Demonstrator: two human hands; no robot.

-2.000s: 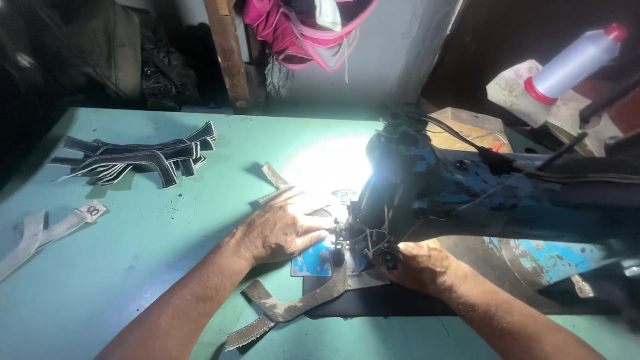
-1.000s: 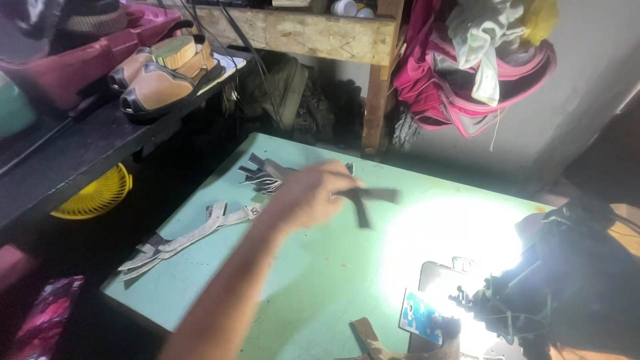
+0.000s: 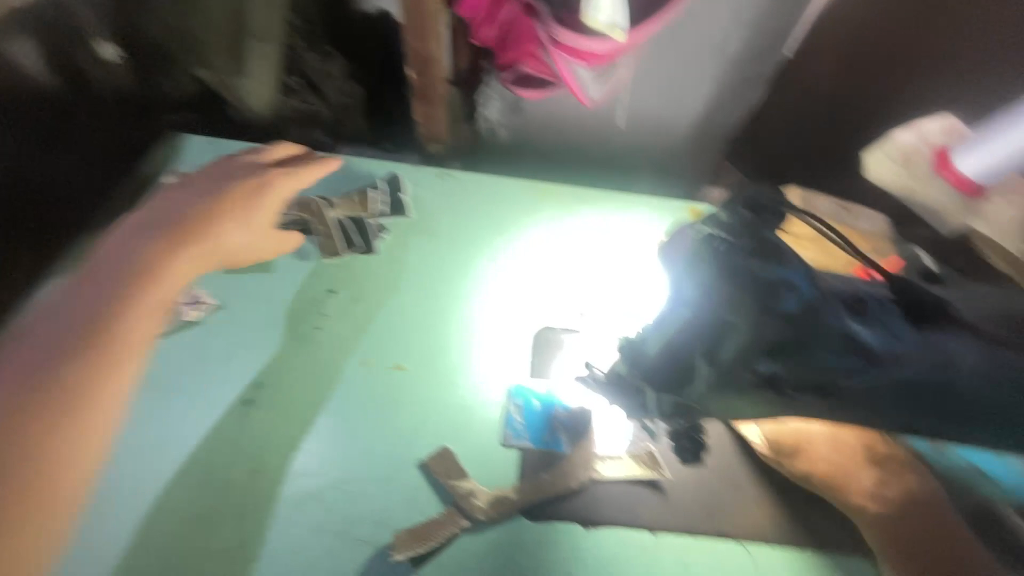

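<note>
My left hand [image 3: 240,212] is over the far left of the green tabletop, fingers apart, beside a pile of dark and brown strap pieces [image 3: 344,220]; it appears to hold nothing. My right hand [image 3: 824,456] is low at the right, partly hidden behind the dark sewing machine head [image 3: 736,320], so its fingertips and grip cannot be told. A brown forked strap piece [image 3: 488,500] lies by the machine's needle area, next to a blue plate [image 3: 536,418]. Glare washes out the needle area.
A thread cone [image 3: 992,148] stands at the upper right. A pink bag-like item [image 3: 552,48] hangs behind the table, near a wooden post [image 3: 428,72]. A pale piece with a mark [image 3: 194,306] lies below my left hand. The green table [image 3: 384,448] carries my arm's shadow.
A second ago my left hand held a dark strap piece above the table; now it is beside the pile with no strap visible in it. The view has swung back toward the machine.
</note>
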